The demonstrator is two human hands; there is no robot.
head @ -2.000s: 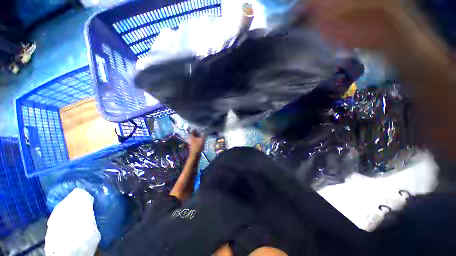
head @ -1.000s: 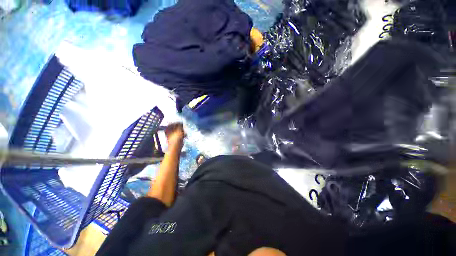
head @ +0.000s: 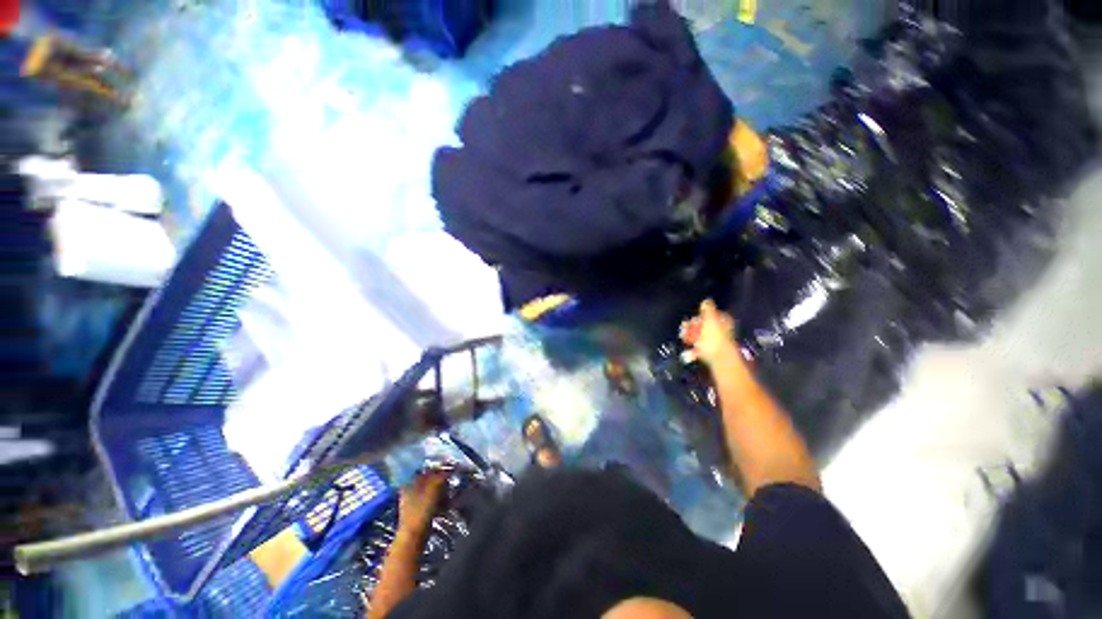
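Note:
A matt navy garment pile point(head: 580, 157) lies ahead of me. Shiny black bagged garments point(head: 834, 290) lie to its right. My right hand point(head: 711, 333) is stretched out at the pile's near right edge, beside the shiny bags; blur hides whether its fingers hold anything. My left hand point(head: 423, 496) is low, beside the near end of the dark blue plastic basket point(head: 157, 466), over shiny black film; its fingers are blurred and partly lost in the dark. White poly bags point(head: 284, 375) lie in and over the basket. A pale metal tube point(head: 157, 526) sticks out across the basket.
A brighter blue crate point(head: 344, 502) with a tan board is below the basket. A white surface point(head: 967, 411) with several hooks runs along the right. White packages point(head: 115, 230) lie at the far left. My feet point(head: 540, 438) are on the blue floor.
The view has shifted. The dark garment in glossy film stretched out at the right is gone from there, and my right hand has appeared near the navy pile. My left hand is lower, away from the basket's corner.

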